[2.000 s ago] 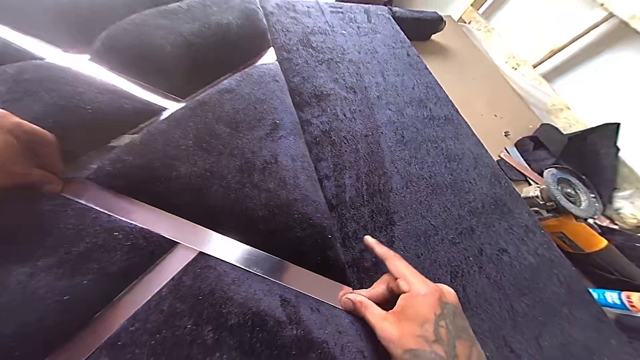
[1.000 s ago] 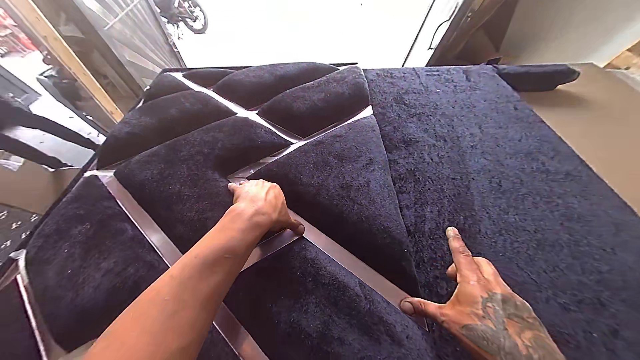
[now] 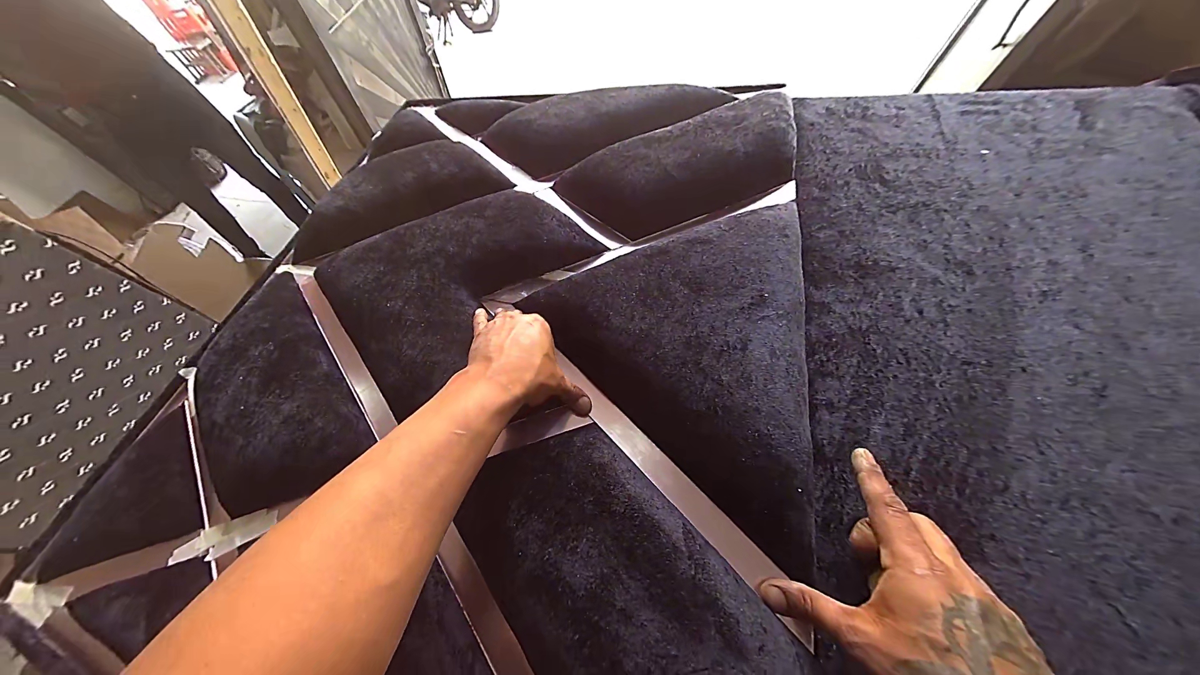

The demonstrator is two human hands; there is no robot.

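A shiny metallic trim strip (image 3: 675, 483) lies in a seam between padded sections of a dark velvet panel (image 3: 712, 309). My left hand (image 3: 525, 361) bears down on the strip's upper part, thumb on its edge near a joint with a crossing strip (image 3: 544, 429); what its curled fingers hold, if anything, is hidden. My right hand (image 3: 909, 572) presses its thumb on the strip's lower end, index finger extended over the flat velvet section (image 3: 984, 328). Other metallic strips (image 3: 347, 352) run between the cushions. Pieces of masking tape (image 3: 225, 536) cover a strip junction at lower left.
A person in dark clothes (image 3: 169, 103) stands beyond the panel at upper left. Near them are cardboard boxes (image 3: 187, 262) and a wooden post (image 3: 281, 89). A patterned board (image 3: 84, 375) is at the left edge. Part of a motorcycle (image 3: 464, 11) shows at the top.
My left hand has come from the strip's far left end to the spot near the joint, arm now across the panel. My right thumb stays at the lower end. The view has swung left.
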